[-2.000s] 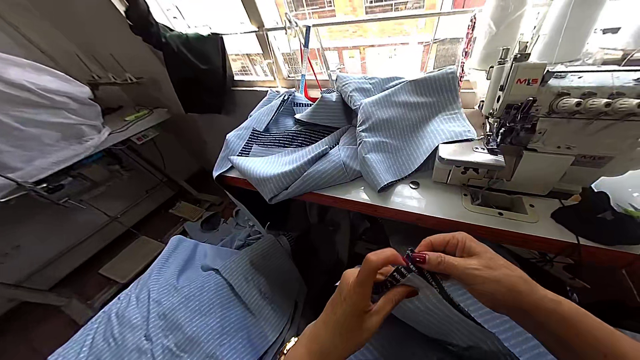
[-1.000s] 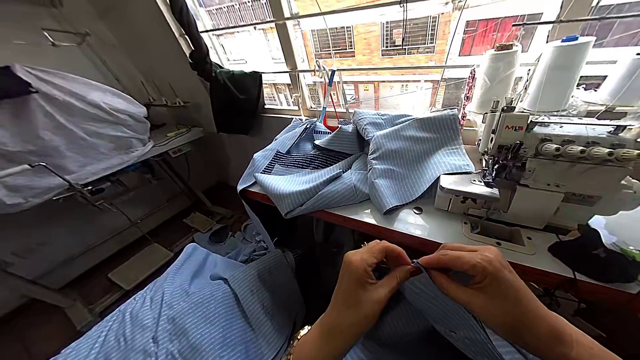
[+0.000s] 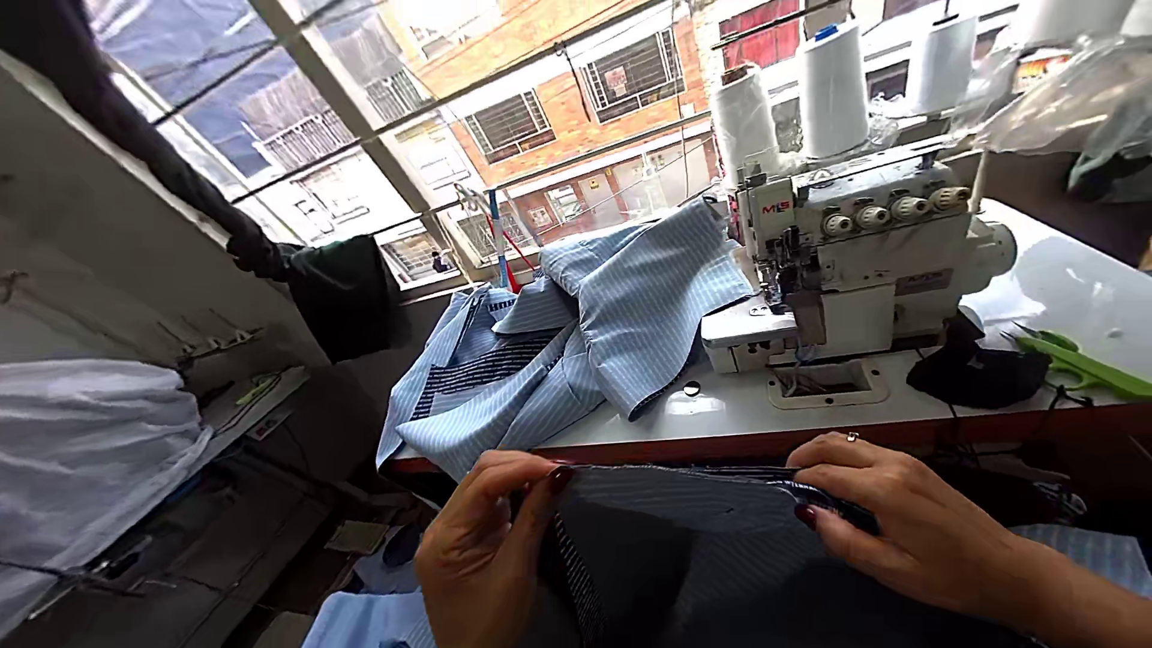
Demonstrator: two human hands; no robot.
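My left hand (image 3: 490,540) pinches one corner of a dark striped fabric piece (image 3: 702,540) between thumb and fingers. Further right, my right hand (image 3: 900,522) grips the same piece along its upper edge, with layered striped fabric between thumb and fingers. The edge stretches between both hands, below the table's front. Behind them, a heap of light blue striped fabric (image 3: 630,306) with dark striped parts lies on the sewing table (image 3: 729,414), its left part hanging over the edge. An overlock sewing machine (image 3: 864,261) stands right of the heap.
A small round dark object (image 3: 691,389) lies before the machine. Black cloth (image 3: 976,369) and green-handled scissors (image 3: 1080,360) are at the right. White thread cones (image 3: 832,94) stand behind. More blue fabric (image 3: 369,621) is low at the left, and white cloth (image 3: 90,477) covers something at far left.
My hands have moved apart, from close together to the two ends of a stretched edge. The dark face of the fabric now shows between them. The view has tilted and shifted.
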